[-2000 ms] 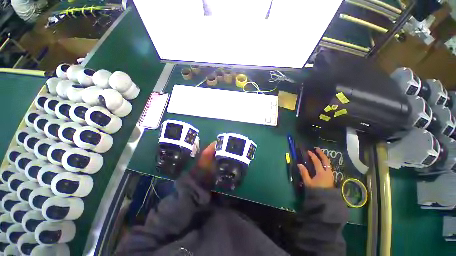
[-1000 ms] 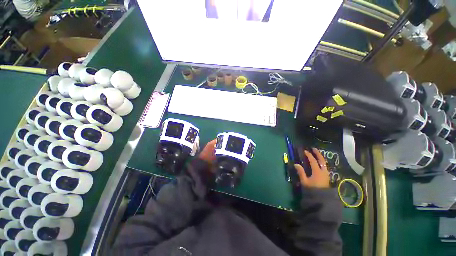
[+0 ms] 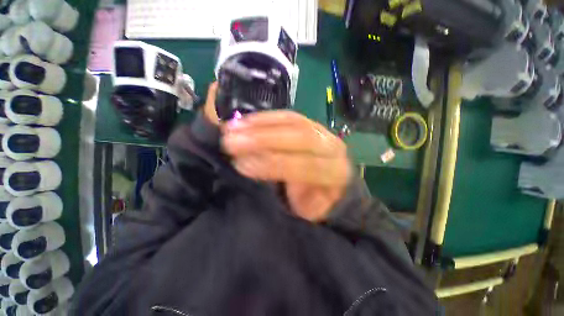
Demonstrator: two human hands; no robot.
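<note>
A PTZ camera (image 3: pixel 256 71), white above with a black ball head below, is close to me, its ball head facing me. My left hand (image 3: pixel 212 103) is at its left side and grips it; most of the hand is hidden behind the camera and sleeve. My right hand (image 3: pixel 290 154) is blurred, its fingertips at the lower edge of the ball head near a small pink glint. Whether the fingers hold anything cannot be told. A second PTZ camera (image 3: pixel 145 86) stands on the green mat to the left.
Rows of white housings (image 3: pixel 31 142) line the left. Keyboard (image 3: pixel 179 21) lies behind the cameras. At the right are a mouse (image 3: pixel 358 95), pens (image 3: pixel 337 80), a yellow tape roll (image 3: pixel 409 130) and a black machine (image 3: pixel 451 24). Grey-white cameras (image 3: pixel 504 71) stand farther right.
My right hand has left the mouse and come to the front of the held camera. That camera looks larger and tilted back. The view has tipped down, so the monitor is out of sight.
</note>
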